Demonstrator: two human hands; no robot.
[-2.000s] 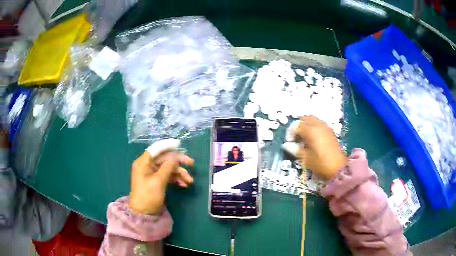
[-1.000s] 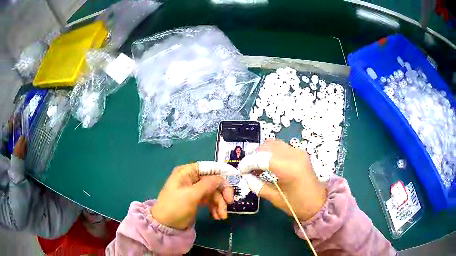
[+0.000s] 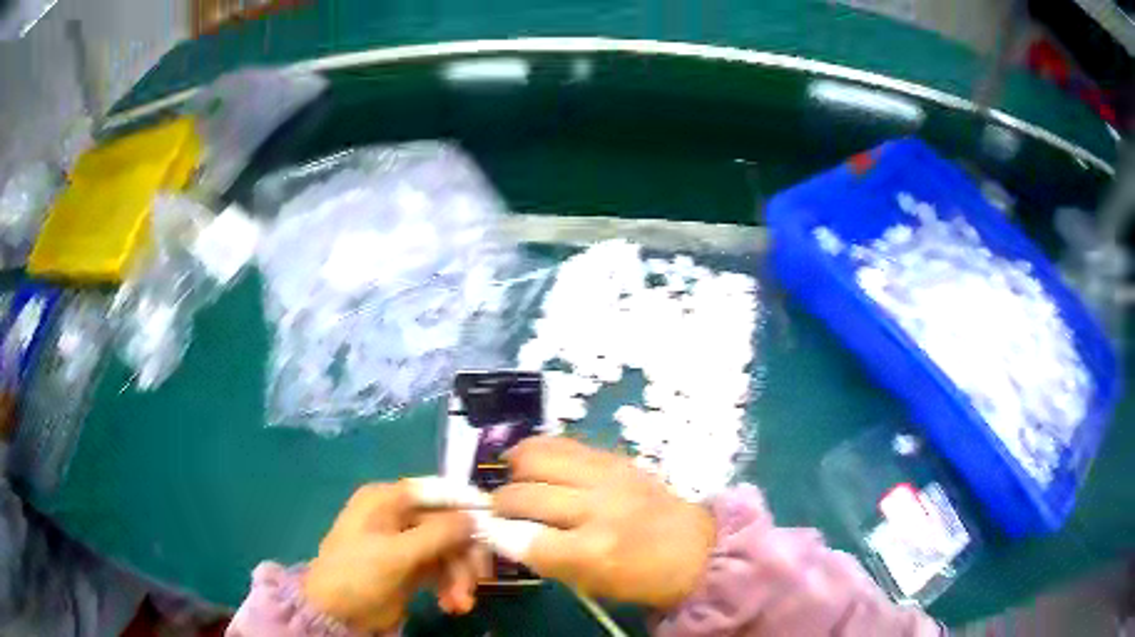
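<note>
My left hand (image 3: 392, 548) and my right hand (image 3: 604, 523) meet over the lower part of the black smartphone (image 3: 498, 404), white wraps on their fingers. The fingertips touch; what lies between them is hidden and blurred. A thin tan stick (image 3: 600, 615) sticks out under my right hand toward the bottom edge. White plastic discs (image 3: 653, 330) lie spread on the clear tray just beyond my right hand. A large clear bag (image 3: 373, 280) of clear pieces lies at centre-left.
A blue bin (image 3: 846, 305) with a heap of whitish-clear pieces (image 3: 977, 336) stands at the right. A small clear box with a label (image 3: 919, 548) lies beside it. A yellow tray (image 3: 112, 205) and a small clear bag (image 3: 162, 311) are at the far left. The bench has a raised rear ledge.
My hands, apart two seconds ago with the right at the discs, are together over the phone. Since one second ago, my right fingers have closed over the left fingertips. The view has shifted.
</note>
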